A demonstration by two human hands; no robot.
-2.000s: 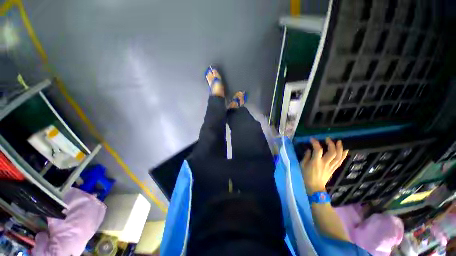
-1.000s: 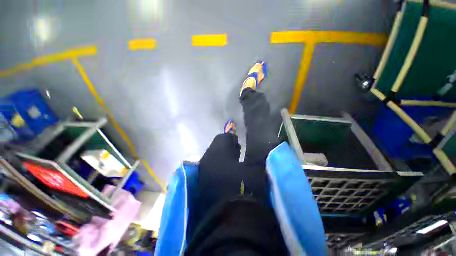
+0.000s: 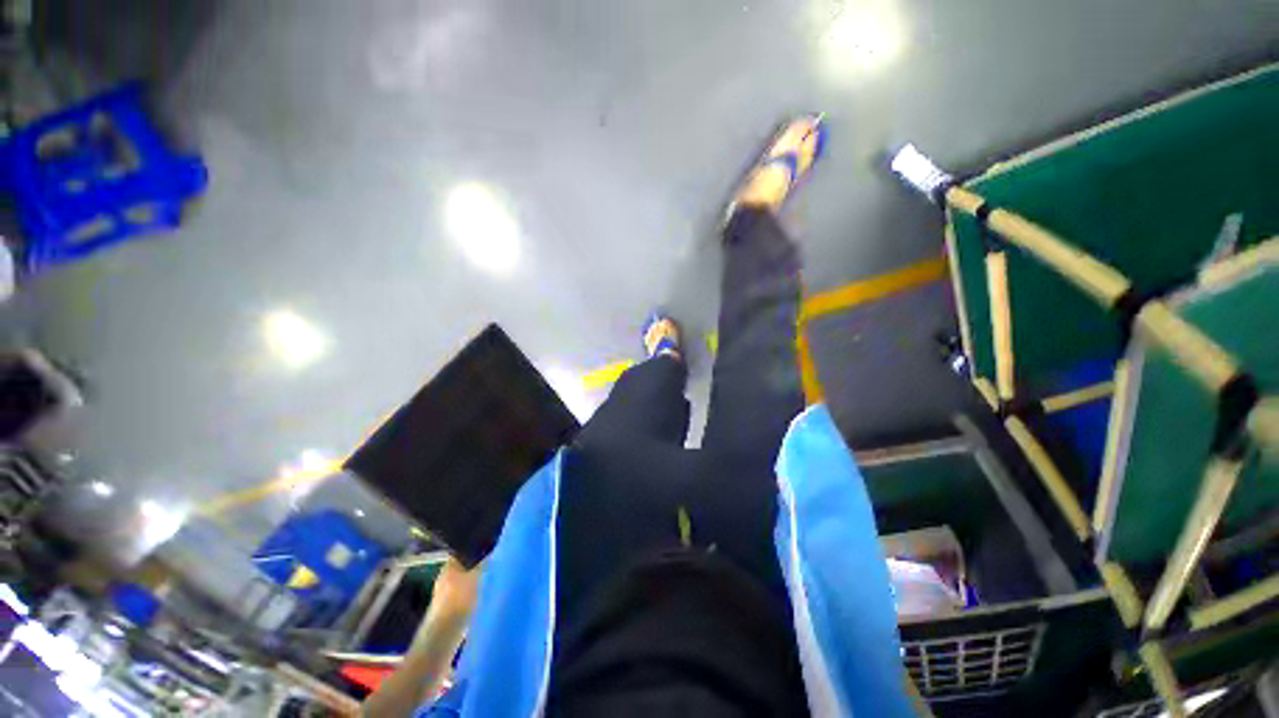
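Note:
A flat black square tray (image 3: 466, 438) is tilted at my left side, beside my thigh, above the floor. My left hand (image 3: 456, 582) is at its lower edge and holds it; most of the fingers are hidden by the tray or blurred. My left forearm runs down to the picture's bottom edge. My right hand is not in view. Whether the tray holds anything cannot be told.
A trolley rack with cream tubes (image 3: 1073, 260) and green shelves stands at the right. A grey-framed cart with a grid tray (image 3: 971, 659) is at lower right. A blue crate (image 3: 105, 175) is at upper left, another blue bin (image 3: 326, 550) at lower left.
The view has moved along and turned, with the feet stepping. The cream-tubed rack is nearer. The black tray and my left forearm have come into fuller view; my right hand has left the picture.

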